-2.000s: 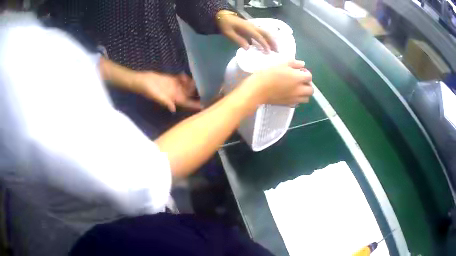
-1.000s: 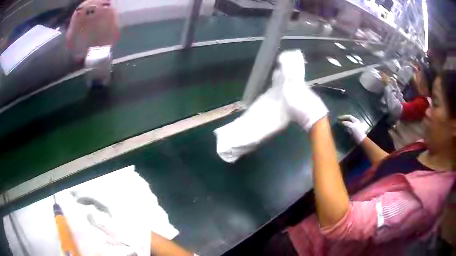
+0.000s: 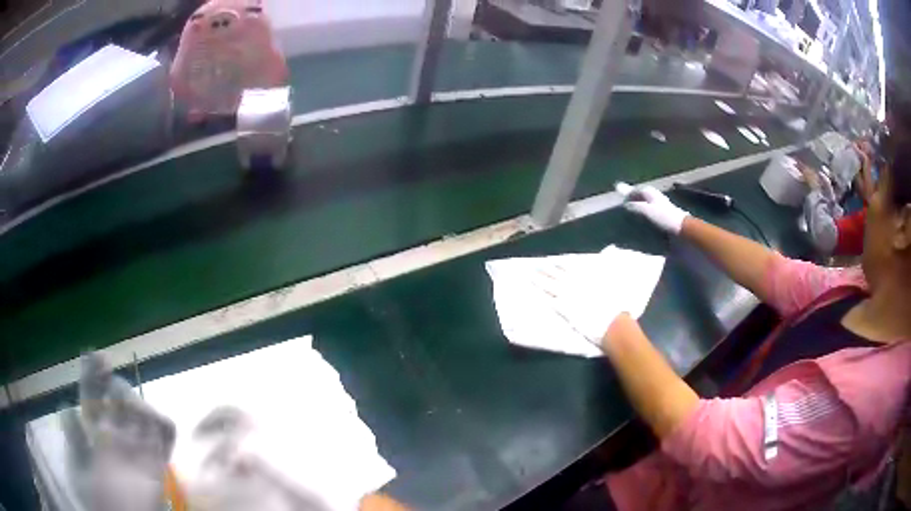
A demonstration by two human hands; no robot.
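Observation:
A white mat (image 3: 285,399) with a ragged right end lies on the dark-green bench. My left hand (image 3: 125,439), in a pale glove and blurred, is over the mat's left part. A strip of the yellow-orange electric screwdriver (image 3: 175,491) shows beside it; the rest is hidden, and the frame does not show whether my hand grips it. My right hand (image 3: 240,454), also gloved and blurred, is over the middle of the mat, with its bare wrist at the bottom edge. Its grip is unclear.
On the right, a co-worker in pink, with a gloved hand (image 3: 659,210), touches a white cloth (image 3: 574,299) on the bench. A pale rail (image 3: 330,284) and upright post (image 3: 584,120) border the green belt (image 3: 400,190). Another tool (image 3: 704,195) lies beyond.
The view has swung from a person handling a white appliance housing to the mat and co-worker. My left hand has come in over the screwdriver. The co-worker's lifted cloth is now spread on the bench.

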